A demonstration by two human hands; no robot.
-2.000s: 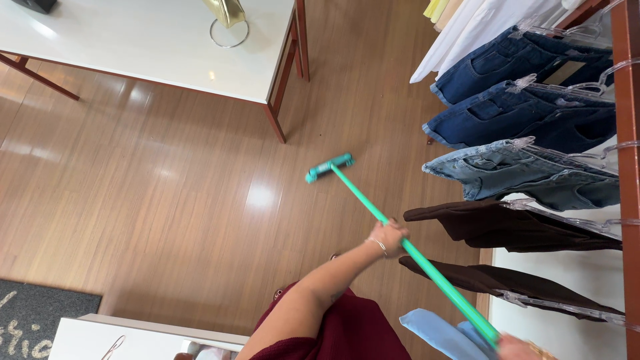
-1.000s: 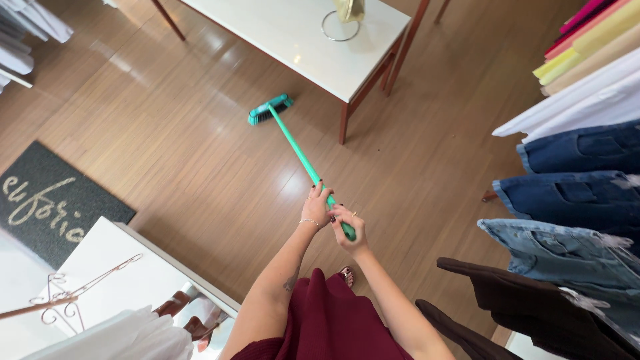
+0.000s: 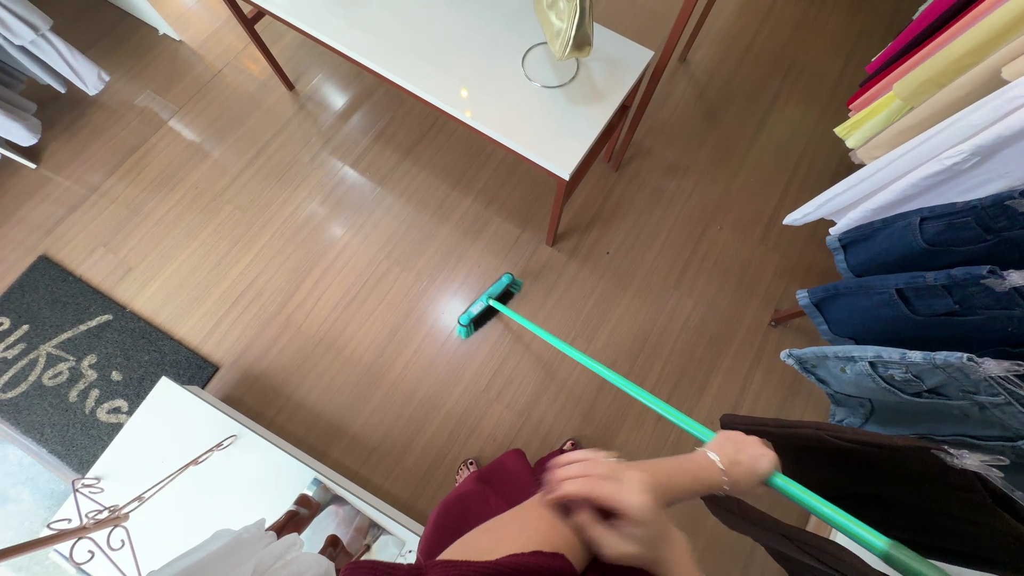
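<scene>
A turquoise broom head (image 3: 490,306) with dark bristles rests on the wood floor, tilted, left of the front leg of the white table. Its long green handle (image 3: 616,384) runs down to the lower right and out of view. My left hand (image 3: 744,462), with a bracelet at the wrist, is closed around the handle near the dark brown garments. Blurred by motion, my right hand (image 3: 596,500) is off the handle and lies over my left forearm, holding nothing that I can see.
The white-topped table (image 3: 448,60) bears a gold bag (image 3: 566,28). Jeans (image 3: 888,388) and other garments hang along the right. At lower left are a dark mat (image 3: 168,352) with writing, a white cabinet (image 3: 160,432) and a metal rack (image 3: 120,516). My feet stand at bottom centre.
My right hand has left the handle, which both hands held one second ago. The broom head has moved away from the table's long edge, and the handle now slants toward the hanging garments.
</scene>
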